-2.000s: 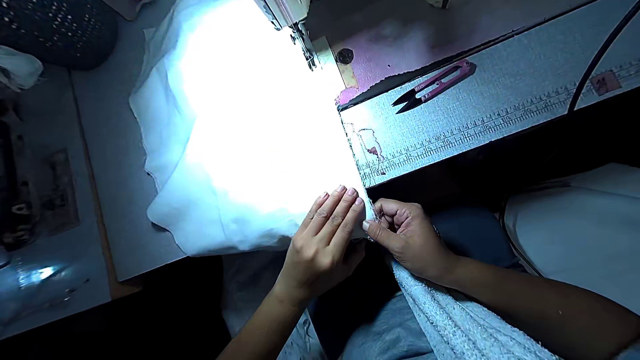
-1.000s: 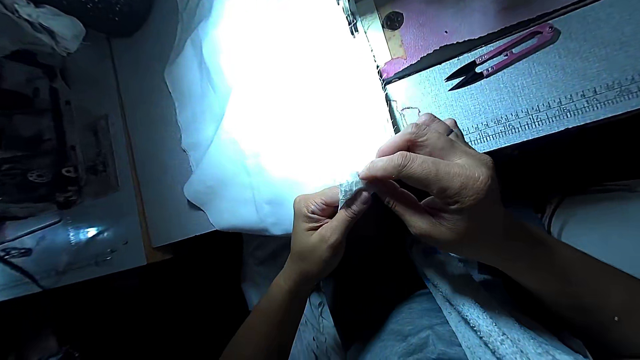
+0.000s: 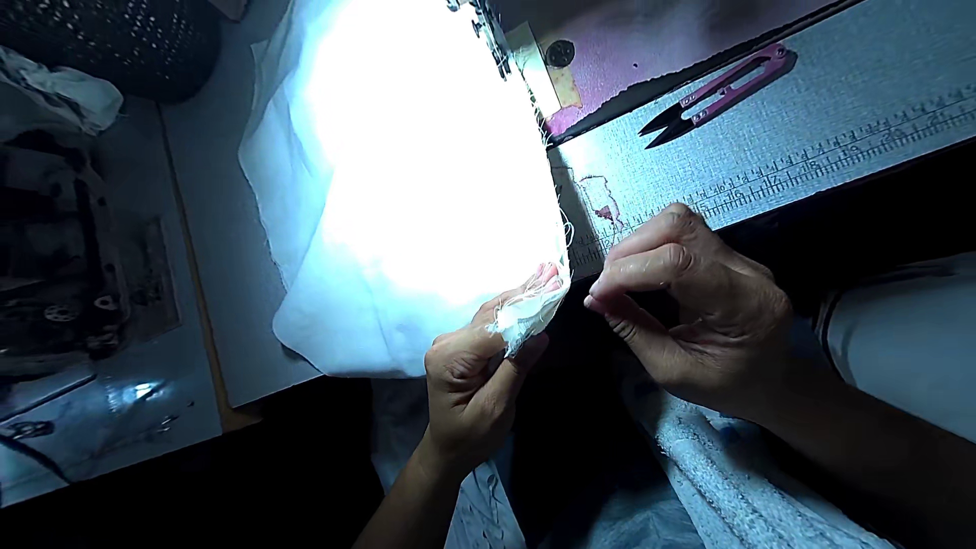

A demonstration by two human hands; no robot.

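White fabric (image 3: 366, 305) lies over the sewing table, its middle washed out by bright light and its right edge frayed with loose threads. My left hand (image 3: 480, 374) pinches the folded, frayed near corner of this fabric at the table's front edge. To its right, my right hand (image 3: 686, 305) is raised with thumb and fingertips brought together, apart from the fabric; whether a thread is between them I cannot tell. The metal presser foot part of a sewing machine (image 3: 492, 38) shows at the fabric's top right.
Pink-handled thread snips (image 3: 717, 95) lie on the table above a printed ruler scale (image 3: 808, 164). A dark perforated basket (image 3: 114, 46) stands at the upper left beside crumpled white cloth (image 3: 65, 88). Textured white cloth (image 3: 724, 473) hangs below my right forearm.
My right hand has come away from the fabric corner to the right. My left hand, flat on the fabric two seconds ago, now pinches its corner.
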